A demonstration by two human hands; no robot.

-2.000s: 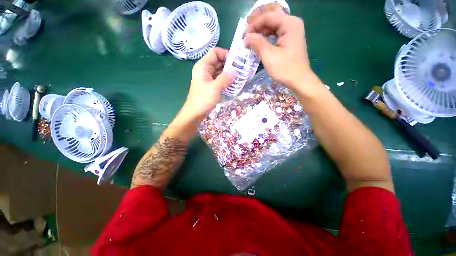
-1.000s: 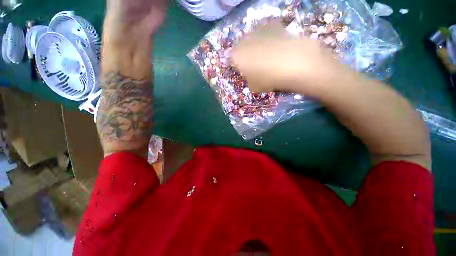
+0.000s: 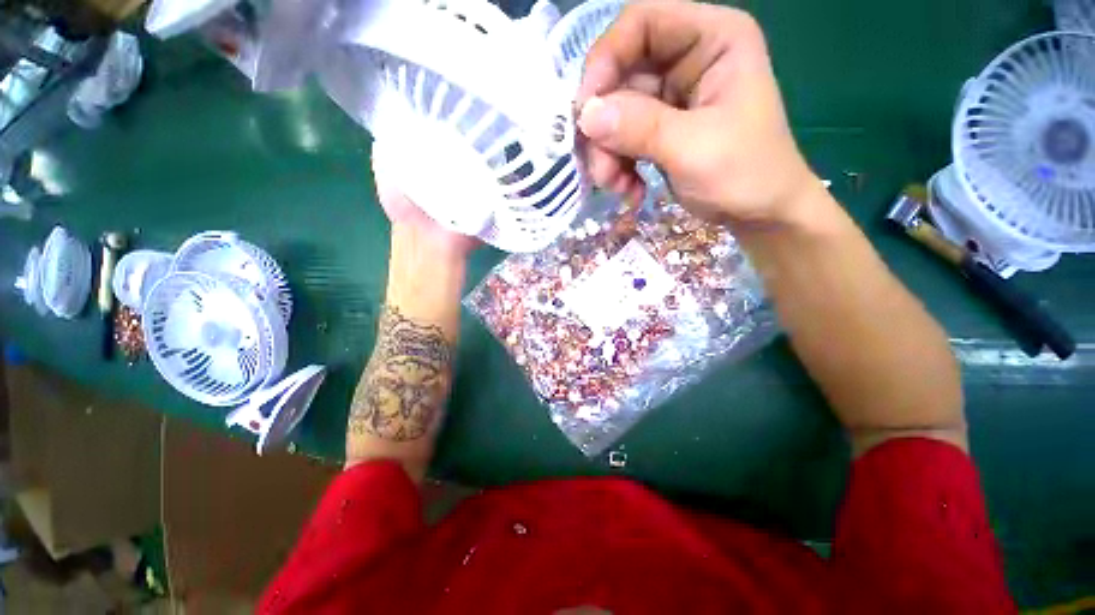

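A white slotted fan housing [image 3: 462, 144] is held up at the top centre, with white parts reaching to the upper left. My left hand [image 3: 414, 198] holds it from below; the fingers are mostly hidden behind it. My right hand [image 3: 672, 114] is at the housing's right rim, thumb and index finger pinched together; a tiny dark piece seems to show at the fingertips, too small to tell clearly. The clear bag of coppery and silver pieces [image 3: 552, 348], with a white label, lies on the bench below the hands.
Fan housings [image 3: 210, 336] and a hammer [image 3: 108, 282] beside a coppery pile [image 3: 129, 333] lie left. A clip fan [image 3: 1045, 144] and a hammer [image 3: 991, 282] are at the right. A tiny square piece [image 3: 617, 458] lies below the bag. Cardboard [image 3: 228, 517] is at the lower left.
My right hand has moved from over the bag up to the housing's rim. My left hand has come back into clear view with the housing, now larger and nearer. The camera view has shifted.
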